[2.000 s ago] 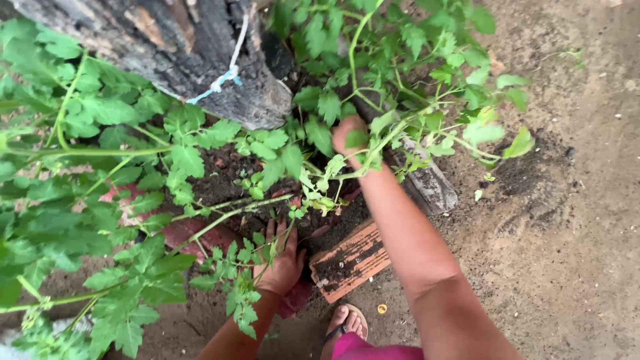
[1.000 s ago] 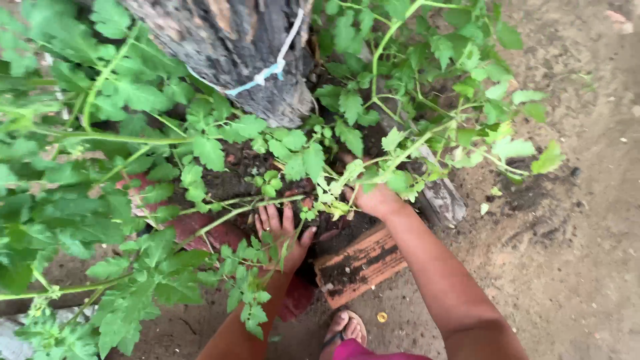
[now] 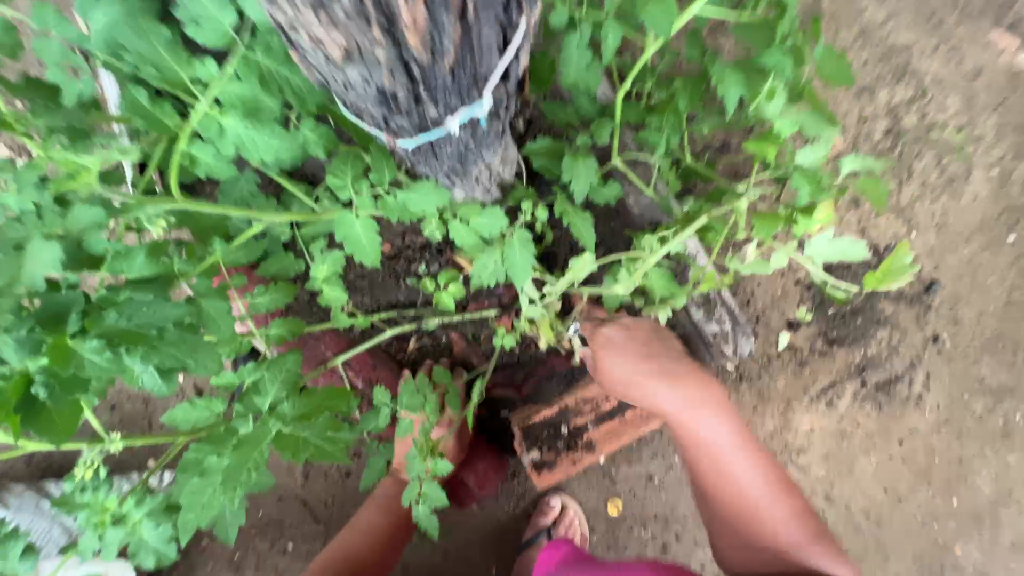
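My left hand [image 3: 432,424] is low in the bed beside reddish stones [image 3: 476,472], its fingers at the dark soil [image 3: 384,276] and partly covered by leaves; whether it grips anything is hidden. My right hand [image 3: 640,360] is bent over the soil by the upper end of a broken clay brick [image 3: 588,432], its fingertips near a small pale object [image 3: 574,332] and partly hidden by leaves. Tomato-like plant stems [image 3: 416,324] cross above and between my hands. A small seedling [image 3: 444,290] grows in the soil above my left hand.
A thick weathered tree trunk [image 3: 424,80] with a pale blue cord [image 3: 448,128] tied round it rises at the top. Leafy vines [image 3: 104,320] fill the left side. A grey wood piece [image 3: 720,320] edges the bed, beside bare ground [image 3: 920,448]. My sandalled foot [image 3: 560,520] is below the brick.
My right hand has come down from among the leaves beside the wood to near the brick's upper end. The fingers of my left hand were spread on the soil and are now more bent.
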